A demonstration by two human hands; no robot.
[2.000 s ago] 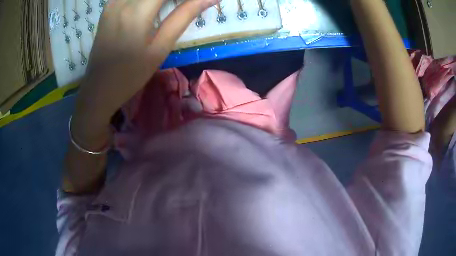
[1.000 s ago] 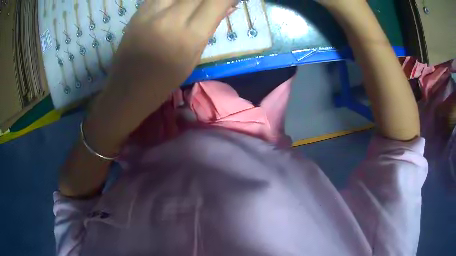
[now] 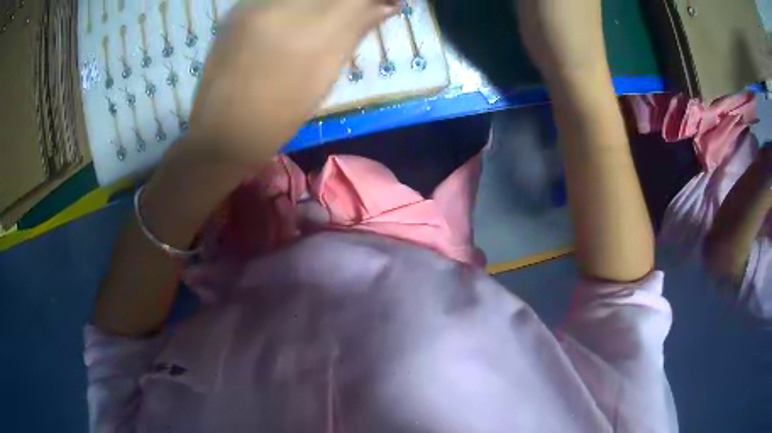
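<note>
A white board (image 3: 97,127) lies at the bench's front edge, with rows of thin brown-gold stemmed pieces (image 3: 387,66) with round silvery ends. My left hand (image 3: 275,72) is blurred over the middle of the board and hides part of the rows. Its fingertips reach the top edge of the picture, and whether they hold anything cannot be told. My right hand (image 3: 559,30) is at the top edge, right of the board, over the green bench top. Its fingers are cut off by the picture's edge.
Brown cardboard sheets (image 3: 21,110) are stacked left of the board. Another cardboard carrier (image 3: 728,46) lies at the right. Blue tape (image 3: 415,110) edges the bench, with yellow tape (image 3: 59,221) at the left. Another person's arm and pink clothing (image 3: 728,182) are at the right.
My right hand and forearm have moved left, nearer the board. My left hand has moved slightly left from one second ago. The view has shifted a little.
</note>
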